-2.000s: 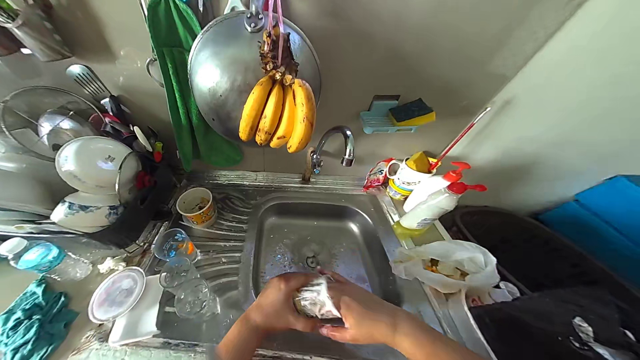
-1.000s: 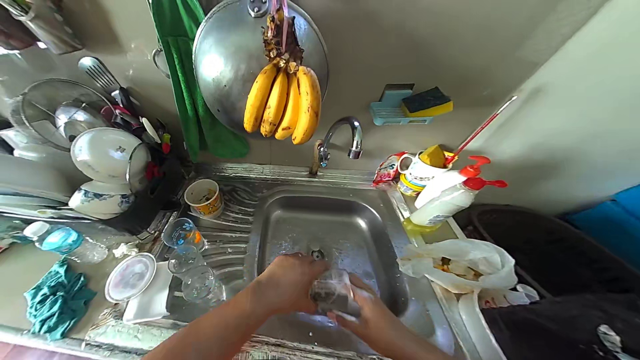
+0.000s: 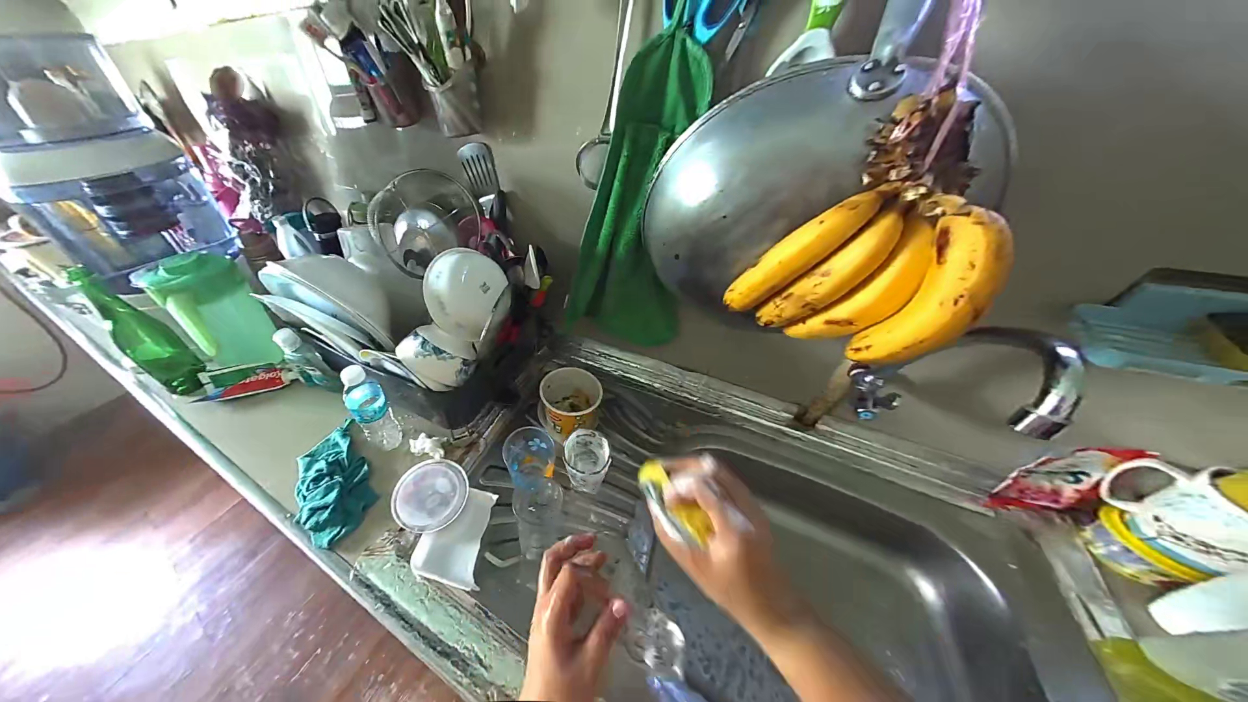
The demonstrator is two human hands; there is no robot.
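Note:
Over the left part of the sink, my right hand [image 3: 726,536] grips a soapy yellow sponge [image 3: 687,517]. My left hand [image 3: 573,619] is raised beside the drainboard with its fingers curled, near a clear drinking glass [image 3: 538,512]; whether it touches or holds a glass is unclear. Another clear glass [image 3: 587,458] stands behind, next to a blue-patterned glass [image 3: 529,454]. A paper cup [image 3: 570,402] with food scraps stands farther back on the ribbed drainboard. More clear glassware [image 3: 655,643] lies just right of my left hand, partly blurred.
A loaded dish rack [image 3: 439,390], a water bottle [image 3: 369,405], a teal cloth [image 3: 333,486] and a round plastic lid [image 3: 429,495] are to the left. Bananas [image 3: 936,283] hang over the back of the sink near the faucet [image 3: 1058,380]. Mugs [image 3: 1170,507] stand at the right.
The view has swung left. My hands were together over the sink; they are now apart, the right one holding the yellow sponge. A clear glass now stands beside the blue-patterned one.

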